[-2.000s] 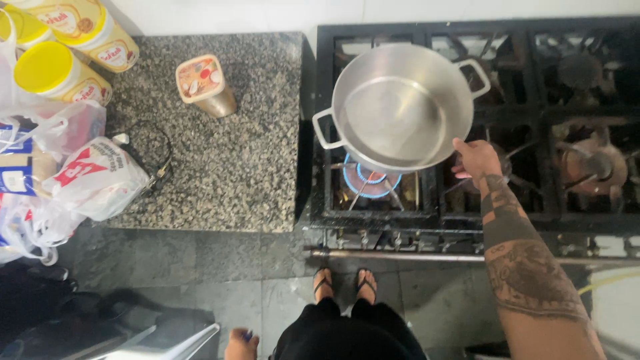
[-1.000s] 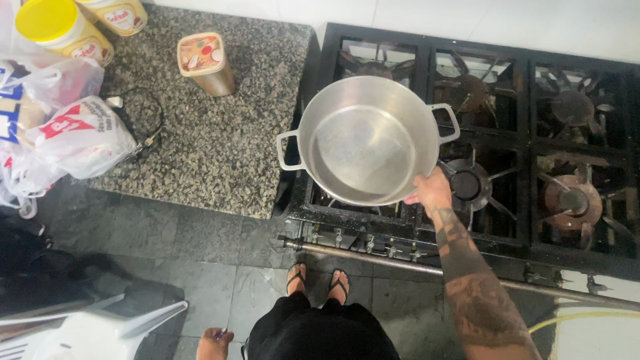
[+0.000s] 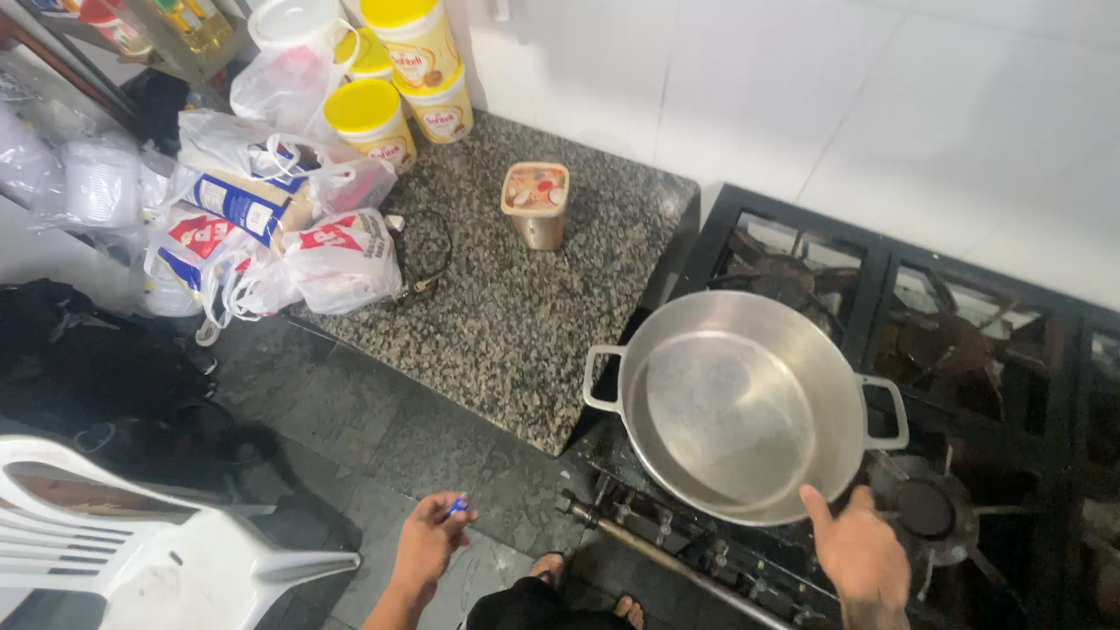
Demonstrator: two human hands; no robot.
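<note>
A wide aluminum pot with two side handles sits at the near left burner of a black gas stove; its inside shows no food. My right hand is at the pot's near right rim, with the thumb over the edge and the fingers outside, partly hidden. Over the floor, left of the stove's front rail, my left hand pinches a small blue object, too small to name for certain. The burner under the pot is hidden.
On the granite counter stand a lidded plastic tub, yellow-lidded buckets, a dark cord and filled plastic bags. A white plastic chair stands lower left. A metal rail runs along the stove's front.
The view has swung left. The flame seen beside the pot two seconds ago is now out of sight. My left hand has come further into view, while my right hand stays at the pot's rim.
</note>
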